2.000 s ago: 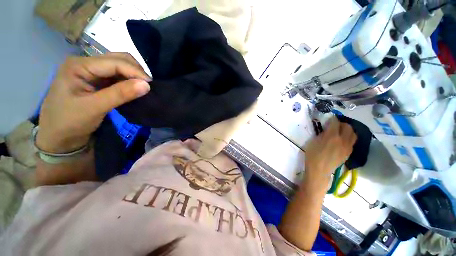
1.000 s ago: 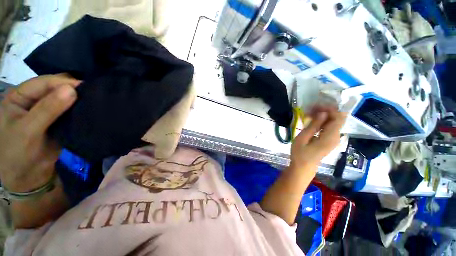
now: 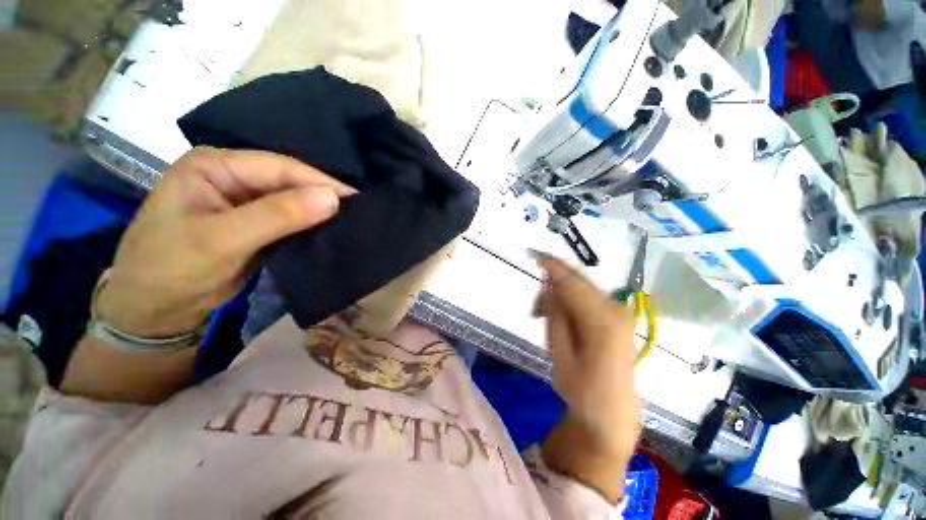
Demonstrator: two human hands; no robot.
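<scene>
A black fabric panel (image 3: pixel 396 193), folded and bunched, hangs over the table's front edge in front of me. My left hand (image 3: pixel 218 239) pinches its left side between thumb and index finger. Beige fabric (image 3: pixel 350 51) lies behind it, and a beige part shows under its lower right side. My right hand (image 3: pixel 589 340) is raised over the table's front edge, right of the cloth and apart from it. Its fingers are bent and blurred; whether they hold anything thin cannot be told.
The white sewing machine (image 3: pixel 650 142) stands at the right, with a control panel (image 3: pixel 817 340). A black slotted part (image 3: pixel 579 242) lies near the needle area. Scissors (image 3: pixel 646 315) with a yellow loop lie right of my right hand. A blue crate (image 3: pixel 640 488) is below the table edge.
My right hand has moved from beside the scissors and control panel towards the black panel. The black piece beneath the machine head has gone from there. My left hand keeps its pinch.
</scene>
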